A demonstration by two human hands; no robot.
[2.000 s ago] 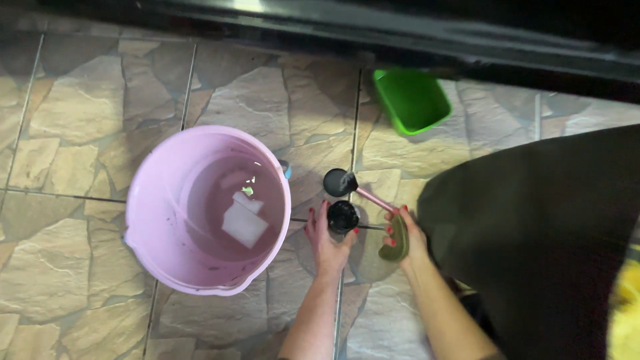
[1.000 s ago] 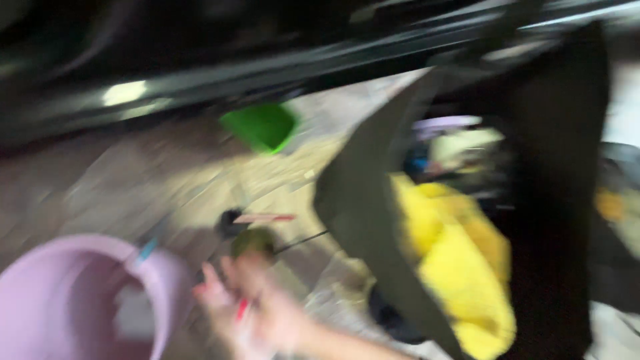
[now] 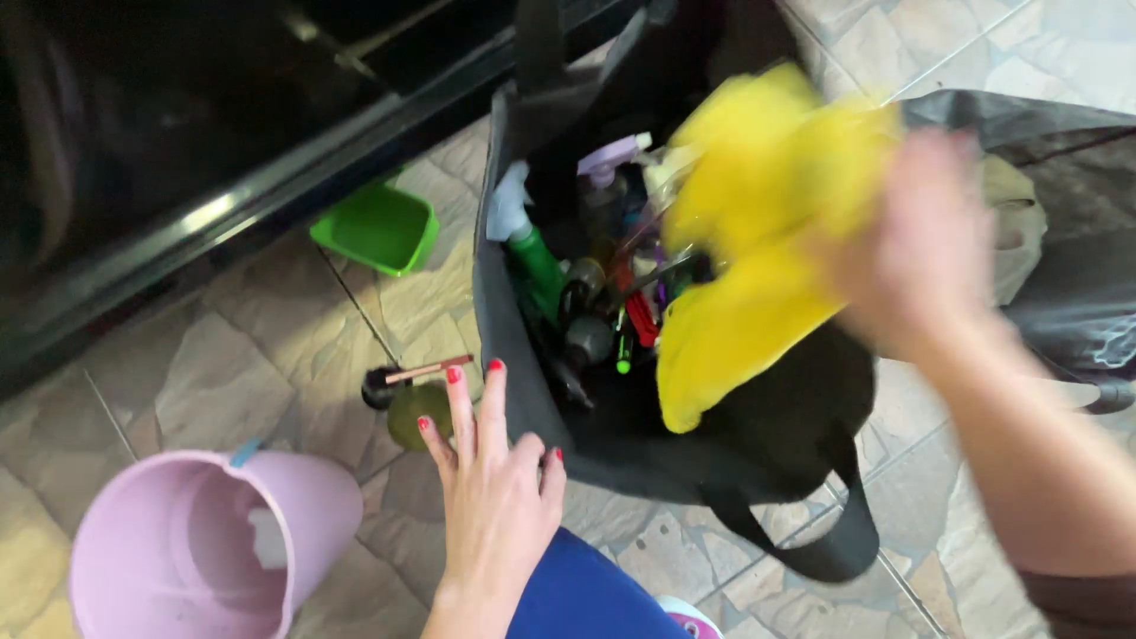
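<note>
My right hand [image 3: 914, 231], blurred, grips a yellow cloth [image 3: 754, 266] above the mouth of a black fabric bag [image 3: 639, 470]. Inside the bag are a green spray bottle with a pale trigger [image 3: 532, 257], a second spray bottle with a lilac trigger [image 3: 612, 160] and several smaller bottles and tools. My left hand [image 3: 497, 479] has its fingers apart beside the bag's near left side, holding nothing. Just past its fingertips lie a round olive-green object [image 3: 417, 415] and a brush [image 3: 426, 368], whose dark head rests by a small black round thing [image 3: 380, 388].
A pink bucket [image 3: 328, 510] stands on the tiled floor at the lower left, with something white inside. A green plastic container [image 3: 382, 226] sits beside a glossy black panel [image 3: 222, 177]. One handle [image 3: 825, 550] of the bag sticks out at the lower right.
The view has swung right to the bag. The left hand has let go of the black jar, and the right hand has let go of the brush and olive object. The yellow cloth is now in the right hand.
</note>
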